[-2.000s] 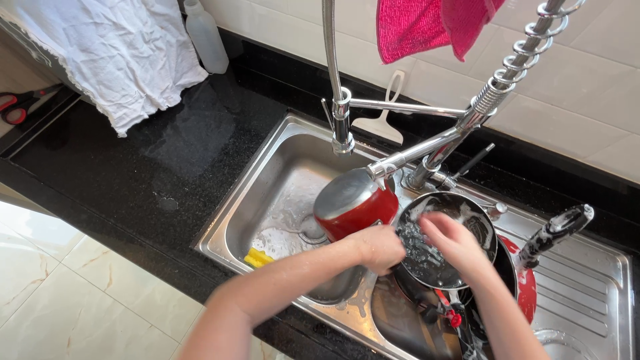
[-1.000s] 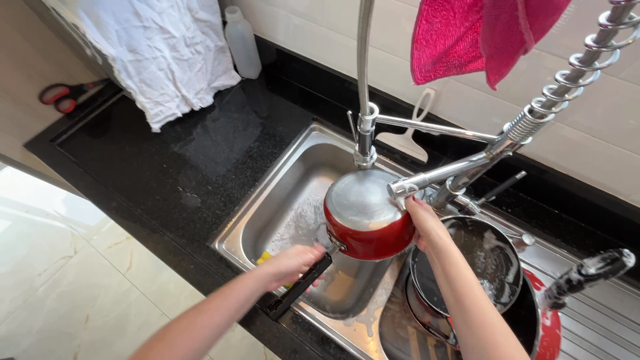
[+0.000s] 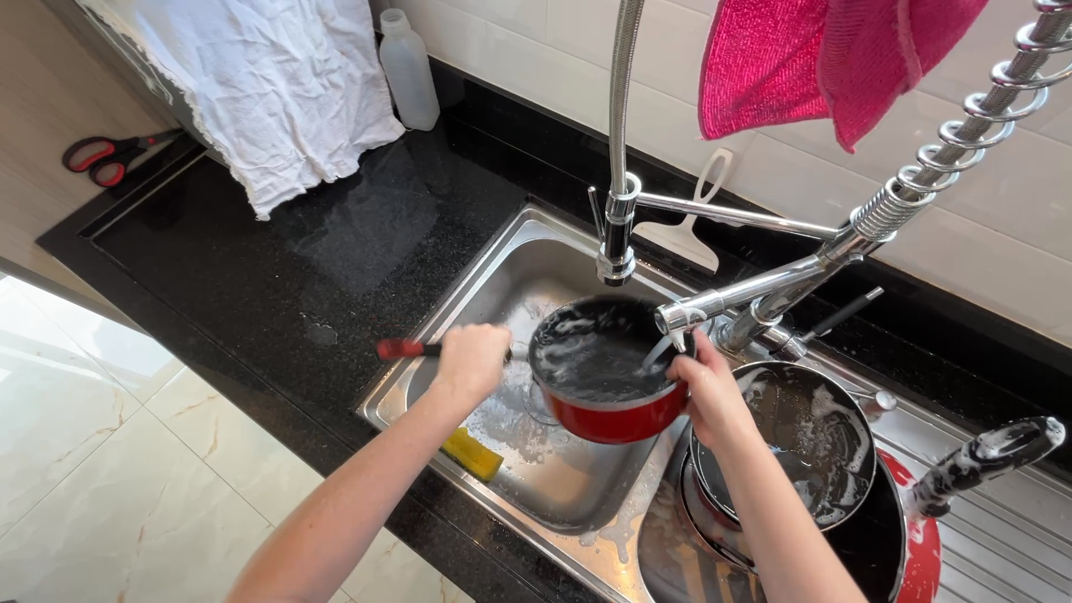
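A red saucepan with a dark, soapy inside is held upright over the left basin of the steel sink. My left hand is closed round its black and red handle. The far side of its rim is gripped by my right hand, right beside the faucet spout, from which water runs into the pan. A yellow sponge lies at the basin's near left edge. Soapy dark pans are stacked over the right basin, with a foamy black handle sticking up at the right.
The spring faucet and its hanging spray head rise behind the sink. A white squeegee leans by the wall under pink cloths. On the left are a white cloth, a plastic bottle and red-black scissors.
The red saucepan was bottom up one second ago and is now turned upright. Two seconds ago my right hand was over the dark pan; now it holds the saucepan's rim.
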